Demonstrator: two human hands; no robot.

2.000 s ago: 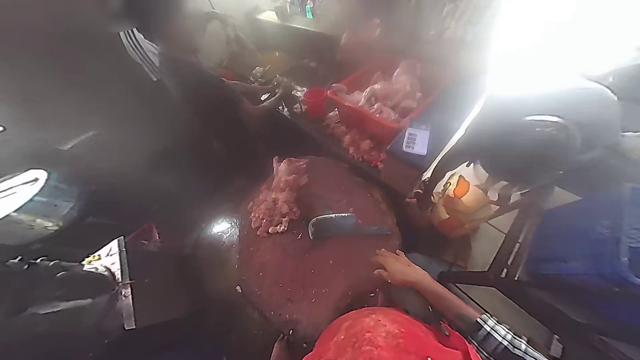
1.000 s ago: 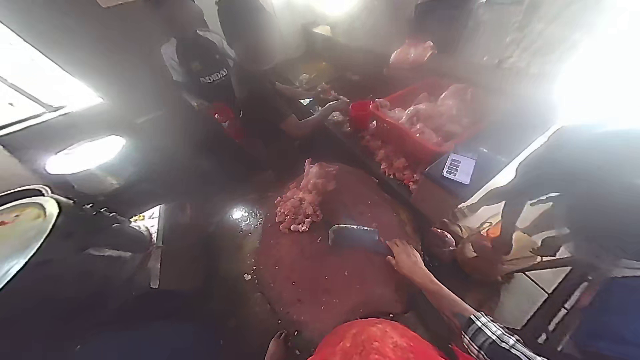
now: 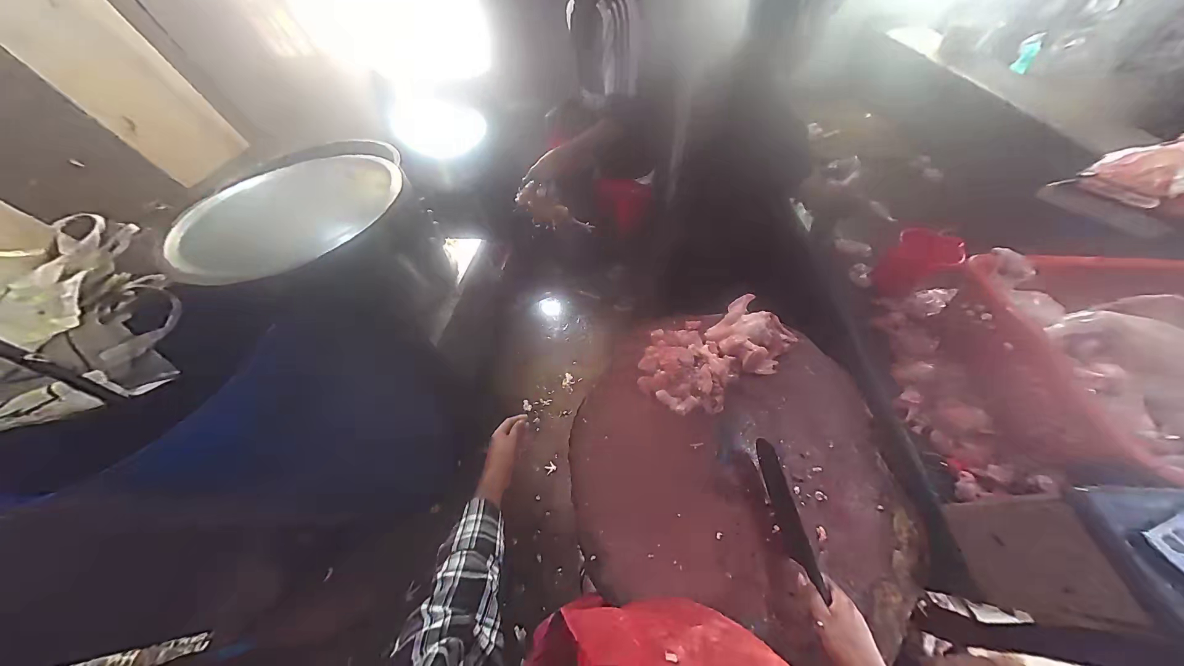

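A pile of chopped raw meat (image 3: 712, 356), seemingly chicken, lies at the far side of a round chopping block (image 3: 666, 499). My right hand (image 3: 837, 620), low on the block's right, grips the handle of a cleaver (image 3: 786, 509); its dark blade is seen nearly edge-on and points away from me, short of the pile. My left hand (image 3: 504, 449), in a checked sleeve, rests at the wet counter (image 3: 541, 499) left of the block, near small scraps; its fingers are partly blurred and nothing shows in them.
A red crate (image 3: 1036, 370) of raw meat stands right of the block, with more pieces and a red cup (image 3: 916, 259) beside it. A large metal pan (image 3: 287, 217) is at upper left. Beyond the counter, a person's hand (image 3: 555, 162) is near a red container (image 3: 624, 203). Plastic bags (image 3: 83, 314) hang far left.
The view has swung to the left. The cleaver lay flat across the block and now stands edge-on in my right hand. My left hand has come plainly into view at the counter.
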